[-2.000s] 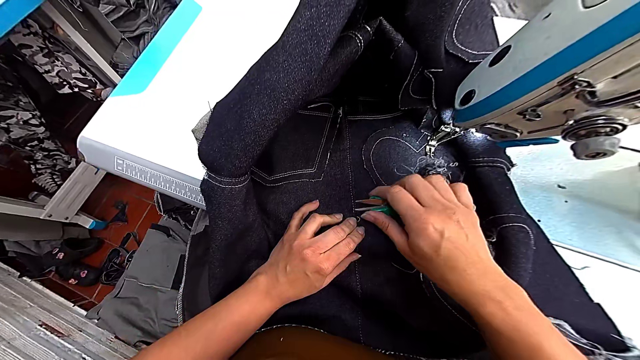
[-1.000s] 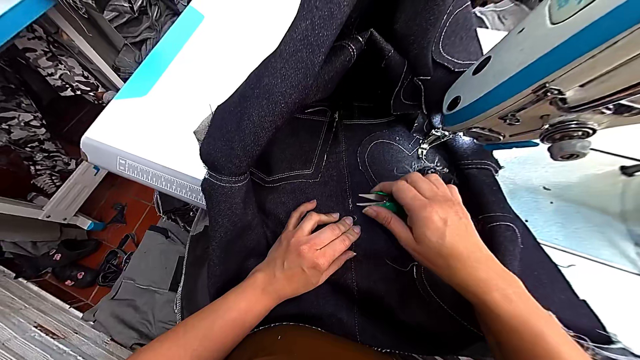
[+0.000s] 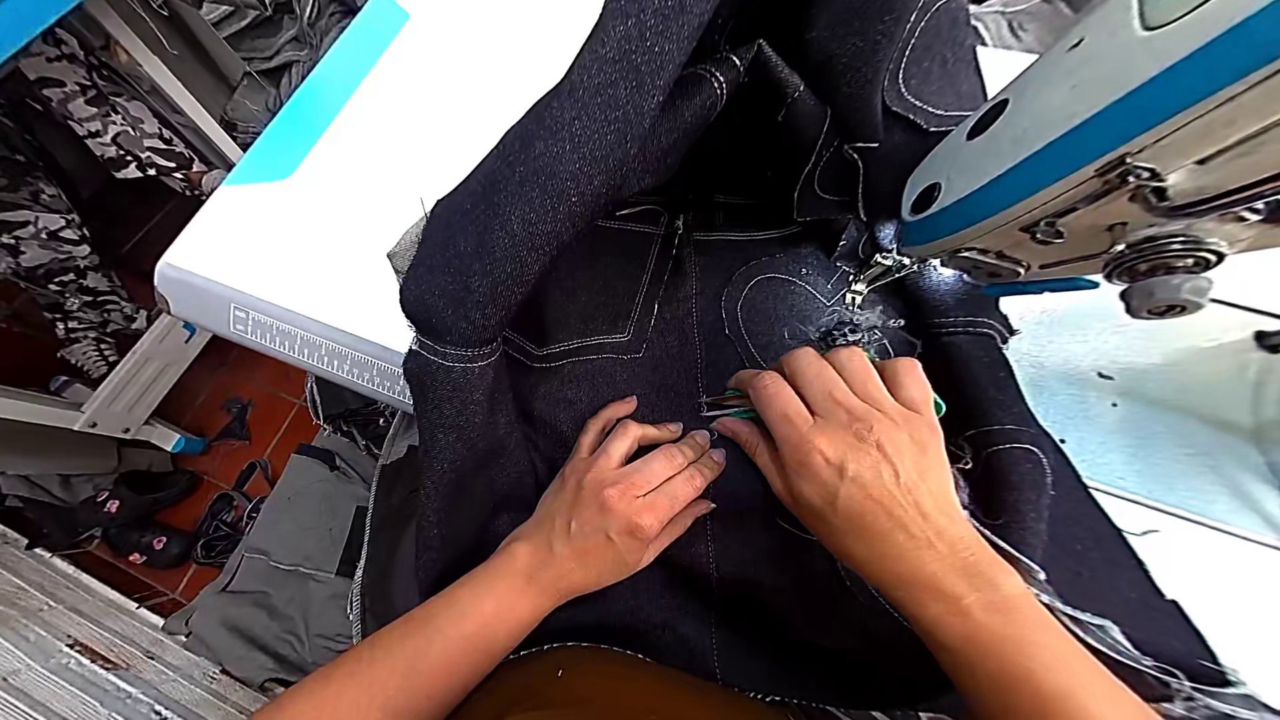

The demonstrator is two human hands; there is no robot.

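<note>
Dark denim fabric [image 3: 600,290] with pale stitched seams and pocket outlines is spread over the machine bed. My right hand [image 3: 850,450] holds small green-handled thread snips [image 3: 728,406], mostly covered by the fingers; their metal tips point left at the vertical seam. Just left of that seam, my left hand [image 3: 635,495] rests flat on the denim with its fingers spread a little, the fingertips close to the snips. A tuft of loose thread ends [image 3: 855,325] lies beyond my right knuckles, below the presser foot [image 3: 862,285].
The sewing machine head [image 3: 1090,150] reaches in from the upper right. At left is the white table [image 3: 400,170] with a printed ruler along its edge. Grey garments [image 3: 290,570] and black shoes [image 3: 150,510] lie low at the left, near camouflage fabric [image 3: 80,190].
The snips were higher, off to the right of the seam, one second ago; their tips are now down at the seam. My left hand has stayed nearly in place on the denim.
</note>
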